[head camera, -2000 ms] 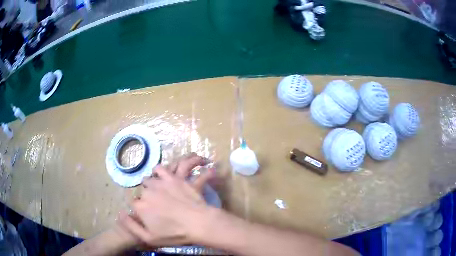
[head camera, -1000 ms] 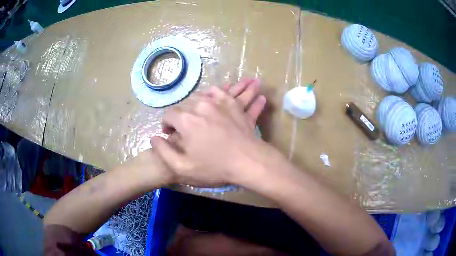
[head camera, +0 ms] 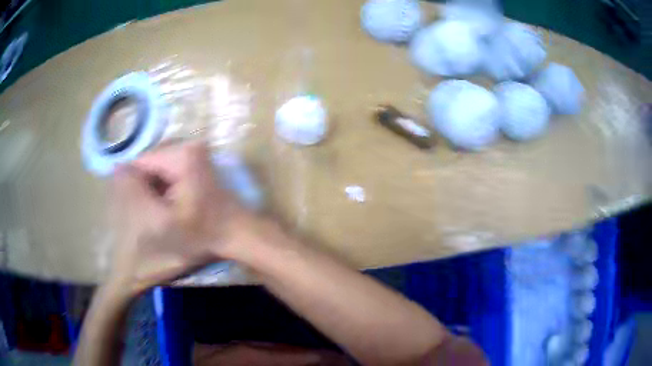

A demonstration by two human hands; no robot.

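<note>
The view is blurred. My left hand (head camera: 139, 229) and my right hand (head camera: 211, 204) overlap at the bench's left front, closed around a pale hat piece (head camera: 239, 179). The piece shows at their right side and below them; the rest is hidden, as are most fingertips. A pale hat brim (head camera: 154, 118) with a dark-edged raised collar lies flat just beyond my hands. The white glue bottle (head camera: 301, 121) lies to their right, its green nozzle pointing away.
Several pale hat crowns (head camera: 465, 114) are grouped at the right. A dark brown bar (head camera: 404, 127) lies beside them, with a white scrap (head camera: 354, 193) nearer. A green belt (head camera: 575, 25) runs behind. A blue crate (head camera: 606, 286) of pale domes stands below right.
The view has shifted, so the brim, bottle and crowns appear farther left than a second ago. My hands remain together over the pale piece, with their fingers now less spread.
</note>
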